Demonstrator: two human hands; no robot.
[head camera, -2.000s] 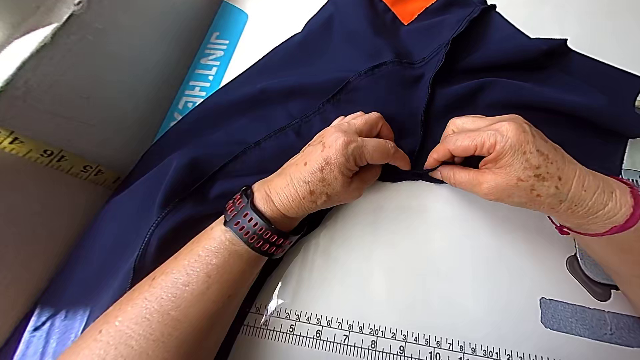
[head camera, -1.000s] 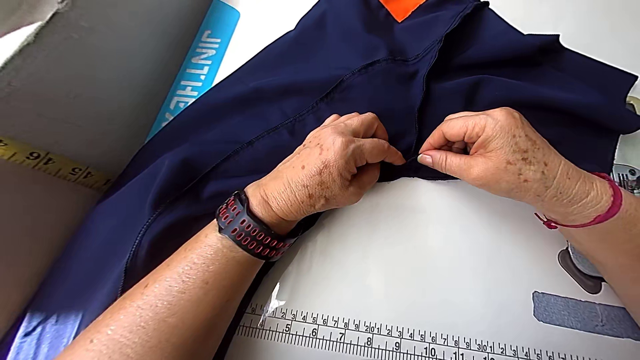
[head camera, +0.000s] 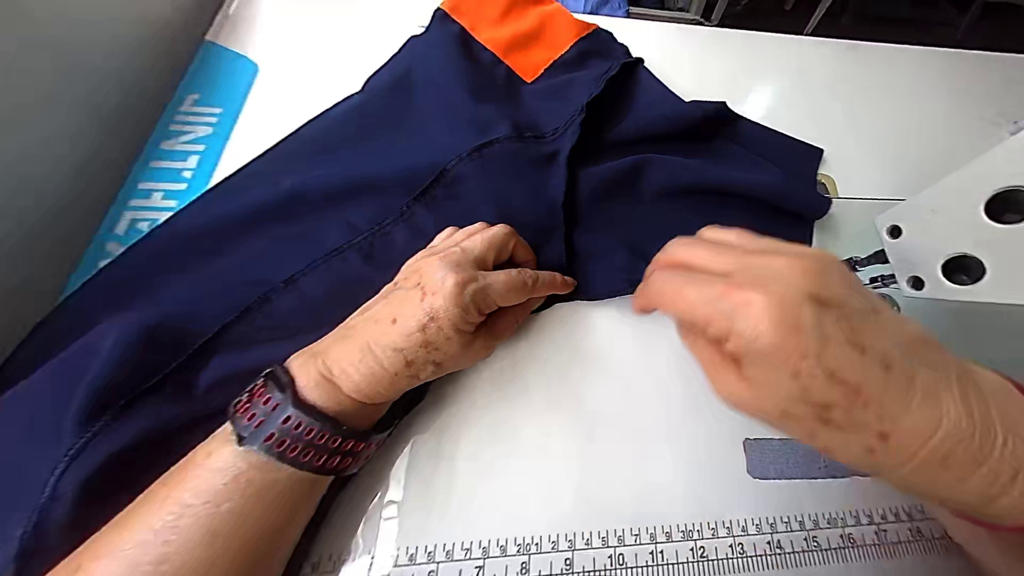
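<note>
A navy fabric garment piece (head camera: 416, 184) with stitched seams and an orange fabric patch (head camera: 524, 36) at its top lies over the white sewing table. My left hand (head camera: 456, 304), below a dark perforated wristband, pinches the lower edge of the navy fabric where a seam meets it. My right hand (head camera: 760, 320) is blurred and hovers at the fabric's lower edge to the right of that seam. Its fingertips are close together, and whether they hold anything is not clear.
The white sewing machine head (head camera: 960, 224) with its needle area stands at the right. A printed measuring scale (head camera: 640, 552) runs along the table's front. A grey-blue strip (head camera: 800, 460) lies near my right forearm. A blue lettered strip (head camera: 172, 160) shows at the left, beside a grey surface.
My right hand has moved away from my left fingertips, to the right. My left hand keeps its pinch at the seam. The view has shifted, showing more of the machine.
</note>
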